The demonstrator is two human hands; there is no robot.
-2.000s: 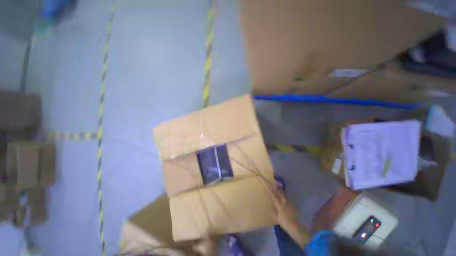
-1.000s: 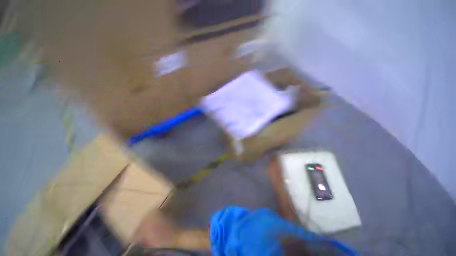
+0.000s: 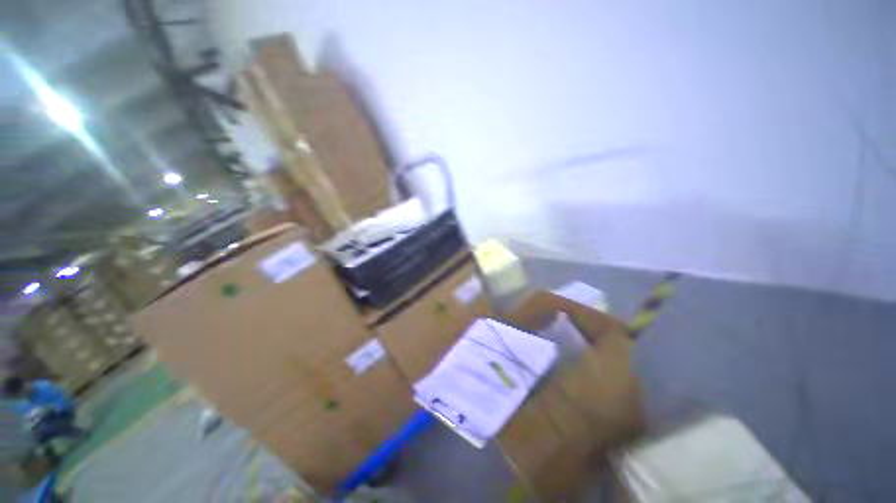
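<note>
Neither of my hands is in the picture. Nearest in front of me, a clipboard with white printed sheets (image 3: 486, 378) rests tilted on an open brown carton (image 3: 580, 422). A small yellow-green stick, perhaps a pen (image 3: 502, 374), lies on the papers, and a dark clip shows at the lower left edge. A white-topped box (image 3: 715, 467) is cut off by the bottom edge. The picture is somewhat blurred.
Large labelled cartons (image 3: 275, 363) stand left on a blue trolley deck (image 3: 388, 454). A black box (image 3: 408, 260) sits on them. A white wall (image 3: 688, 128) rises behind. A person in blue (image 3: 44, 408) is far left.
The view has swung up and right. The worked carton, my arm in its blue sleeve and the phone have left the picture. The wall, stacked cartons and distant lights have come into view.
</note>
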